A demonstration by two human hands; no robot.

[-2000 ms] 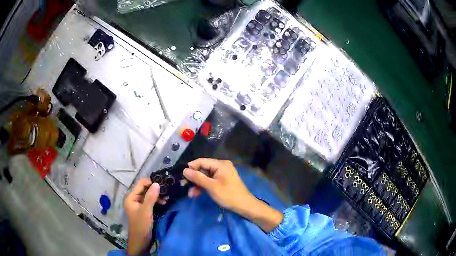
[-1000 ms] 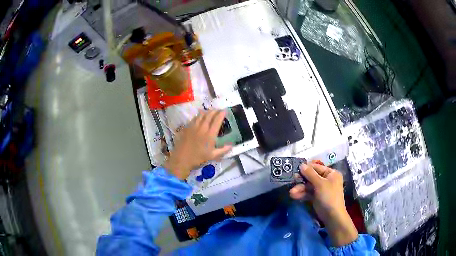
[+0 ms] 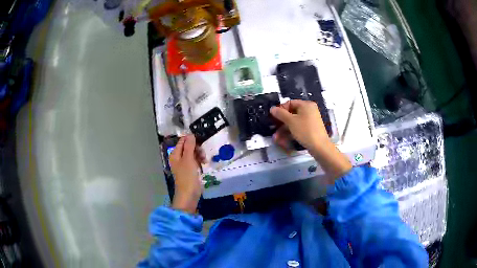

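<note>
My left hand (image 3: pixel 185 162) pinches the lower left corner of a black plate with light cut-outs (image 3: pixel 209 124), tilted over the white bed. My right hand (image 3: pixel 306 125) holds the right edge of a dark camera cover plate (image 3: pixel 255 111) at the black square press nest (image 3: pixel 251 131). Faint lens rings show on that plate. The nest's edges and the plate's edges blend, so I cannot tell if the plate is fully seated. The green-framed fixture (image 3: pixel 243 76) is just behind the nest.
The gold-brown press head (image 3: pixel 199 44) is over a red pad (image 3: pixel 172 57) at the back left. A larger black fixture plate (image 3: pixel 301 78) lies right of the nest. A blue knob (image 3: pixel 225 153) is at the front. A clear blister tray (image 3: pixel 410 146) is at the right.
My view has swung left since the first frame. My right hand has brought the cover plate from the front edge to the nest. My left hand has left the green-framed fixture and now holds a cut-out plate.
</note>
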